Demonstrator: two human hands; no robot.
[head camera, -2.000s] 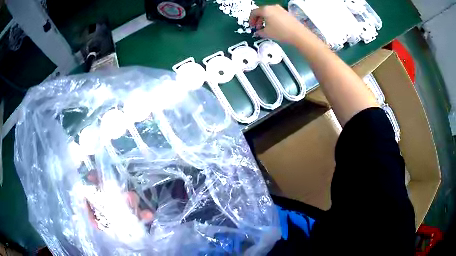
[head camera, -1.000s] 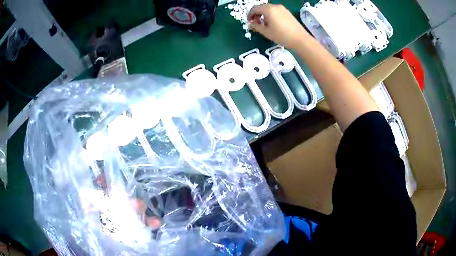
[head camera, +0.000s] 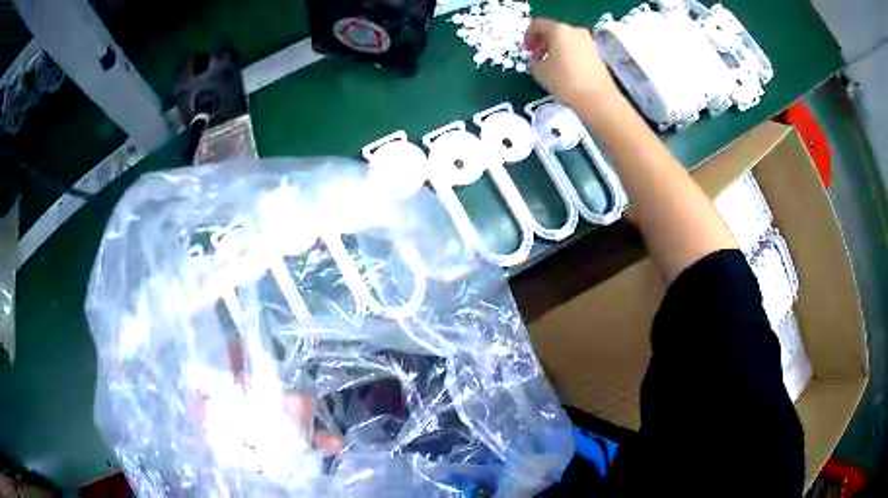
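Note:
White plastic housings (head camera: 459, 163) lie in an overlapping row along the bench, disc ends away from me, U-shaped loops towards me. The left part of the row shows through a large crinkled clear bag (head camera: 467, 321). My right hand (head camera: 563, 60) is at the right edge of a pile of small white parts (head camera: 495, 35), fingertips pinched on what looks like one small white part. My left hand (head camera: 312, 418) shows blurred through the bag at the lower left, beside a glaring white mass; its grip is hidden.
Stacked housings (head camera: 672, 60) lie at the bench's far right. An open carton (head camera: 584, 340) with white housings inside stands against the near edge. A black round-faced device (head camera: 370, 33) and a grey metal block (head camera: 226, 139) are on the far side. A red stool (head camera: 808, 144) is beyond the carton.
My right hand has shifted from over the pile to its right edge. The bag, row and bench have moved slightly right and down in the view.

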